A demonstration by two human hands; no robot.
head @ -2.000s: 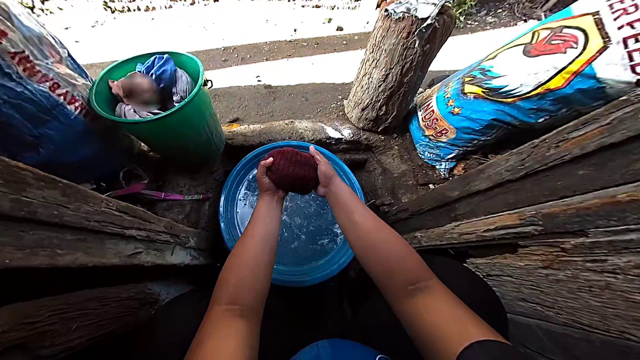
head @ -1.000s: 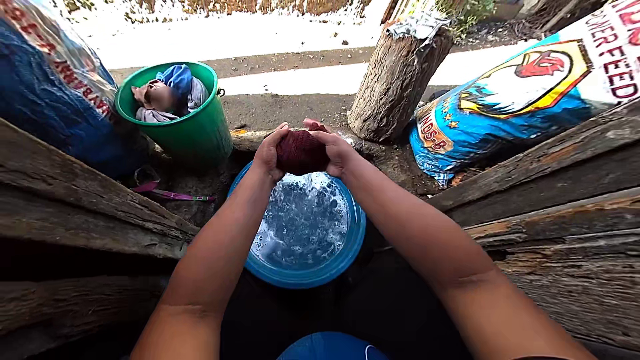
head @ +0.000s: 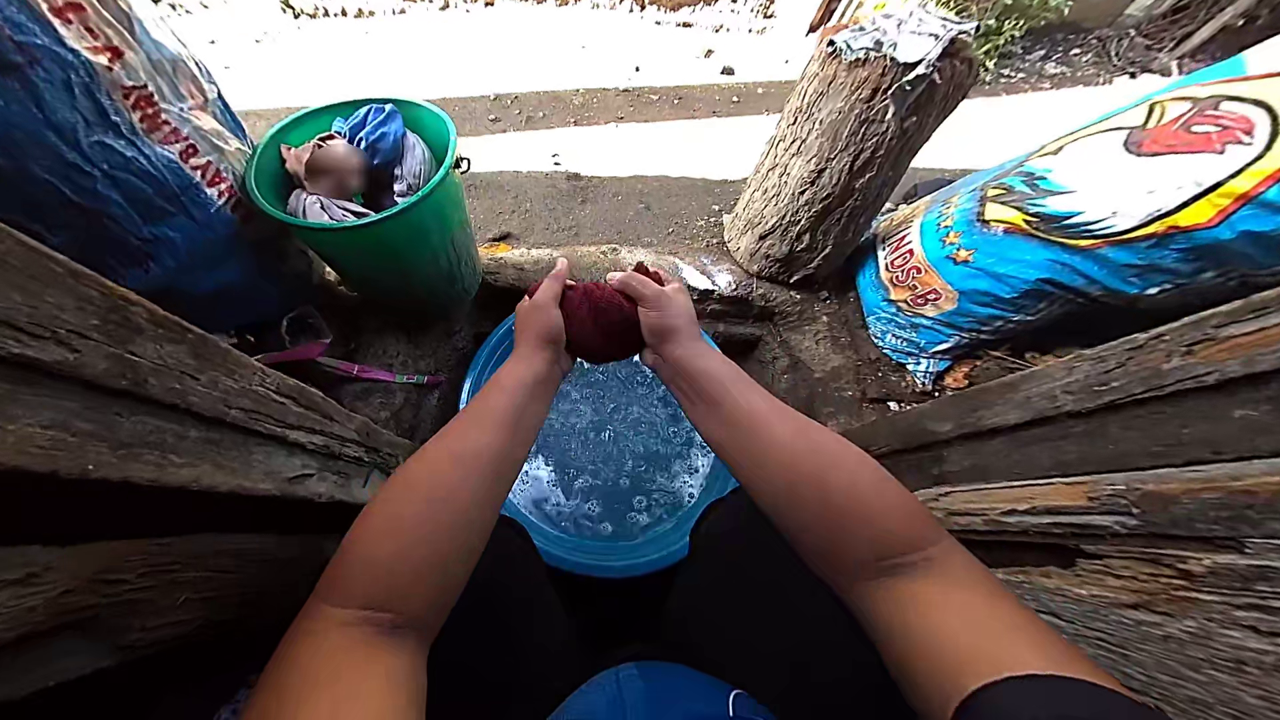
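Observation:
A bunched dark red cloth (head: 603,322) is held between both hands over the far part of a blue plastic basin (head: 625,560). My left hand (head: 543,318) grips its left side, thumb up, and my right hand (head: 662,312) closes on its right side, with a small fold poking up by the fingers. Below the cloth, the basin holds water (head: 618,440) with suds and bubbles along its near edge. The undersides of the fingers are partly hidden by the cloth.
Clothes (head: 375,140) fill the top of a green plastic bucket (head: 400,250) at the upper left. A pink strap (head: 370,372) lies left of the basin. Beyond stand a wooden post (head: 815,170) and a printed blue sack (head: 1020,240); another sack (head: 110,170) is at left. Weathered planks (head: 1100,400) flank both arms.
The red cloth was spread wider between the hands two seconds ago and is now bunched more compactly. Both hands still hold it above the basin. The suds on the water have shifted.

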